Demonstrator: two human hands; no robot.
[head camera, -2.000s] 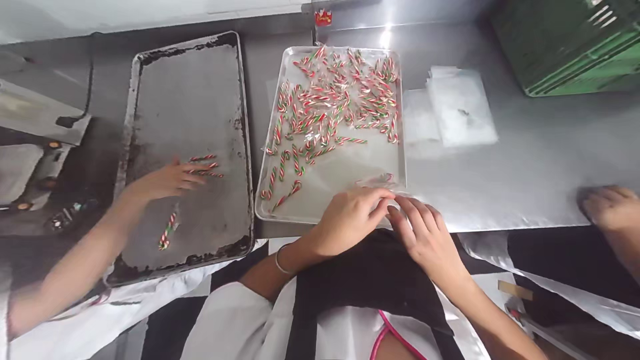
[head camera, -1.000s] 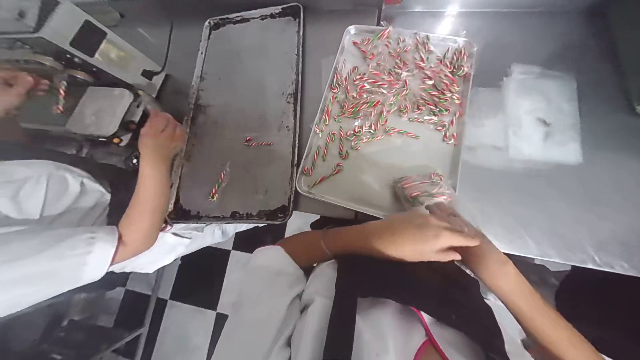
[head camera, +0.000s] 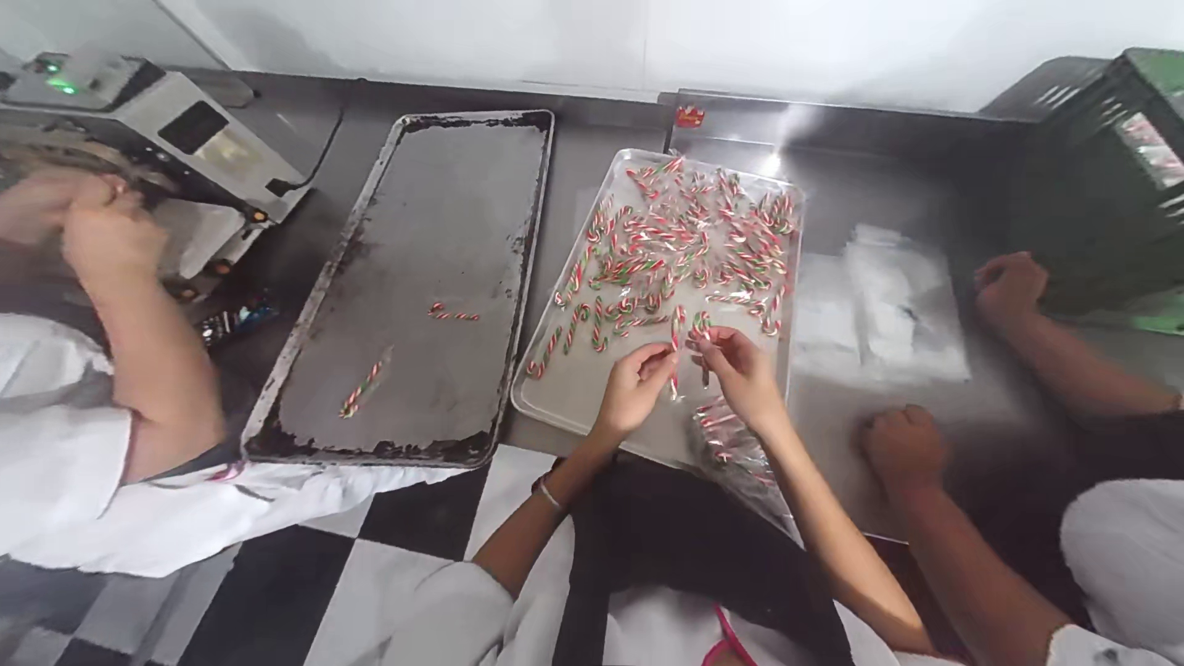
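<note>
My left hand (head camera: 636, 390) pinches an upright candy cane (head camera: 676, 353) between thumb and fingers, over the near part of a light metal sheet pan (head camera: 592, 421). Close beside it my right hand (head camera: 738, 372) holds a second candy cane (head camera: 701, 326), partly covered by the fingers. Red, white and green candy canes (head camera: 684, 240), many in clear wrappers, lie heaped across the pan's middle and far part. A clear plastic bag of candy canes (head camera: 726, 433) rests at the pan's near right corner, beneath my right forearm.
A dark, worn sheet pan (head camera: 407, 231) at left bears a few candy canes (head camera: 363, 388). Clear plastic bags (head camera: 893, 305) lie on the steel counter at right, near a co-worker's hands (head camera: 906, 449) and a green crate (head camera: 1082, 185). Another co-worker's hands (head camera: 111, 231) are by a machine (head camera: 199, 129).
The filled bag, at my hands one second ago, now lies at the pan's near corner. My hands have moved over the pan and each has taken a candy cane. The view has shifted.
</note>
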